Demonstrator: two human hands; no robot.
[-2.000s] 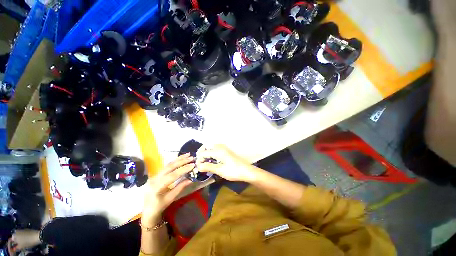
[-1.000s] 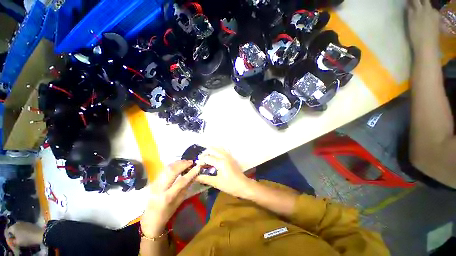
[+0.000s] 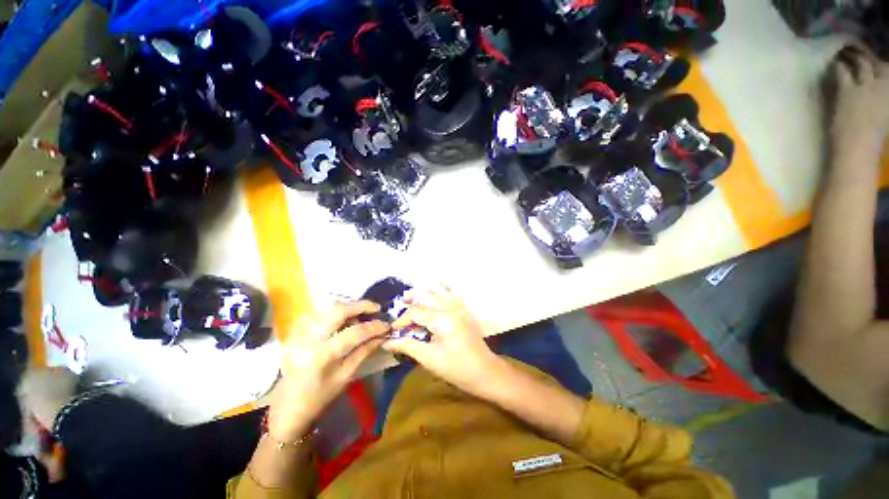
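A black camera housing point(image 3: 387, 294) is held at the bench's front edge, between my two hands. My left hand point(image 3: 329, 356) grips it from the left, fingers at its rim. My right hand point(image 3: 444, 336) is on its right side, with thumb and fingertips over its open face. A bit of silvery part shows under the right fingers. The fingers hide most of the inside. A loose cluster of lens modules point(image 3: 375, 203) lies on the bench beyond my hands.
Housings with silvery boards point(image 3: 565, 216) stand to the right of the cluster. Black housings with red wires point(image 3: 127, 210) crowd the left and back. Two housings point(image 3: 226, 314) stand front left. A neighbour's forearm point(image 3: 843, 224) is at right, another person's hand point(image 3: 44, 404) at left. A red stool point(image 3: 677, 346) stands below.
The view has shifted, so the bench items sit differently in the picture. Both hands stay on the housing with slightly changed finger positions. The right neighbour's arm now reaches onto the bench.
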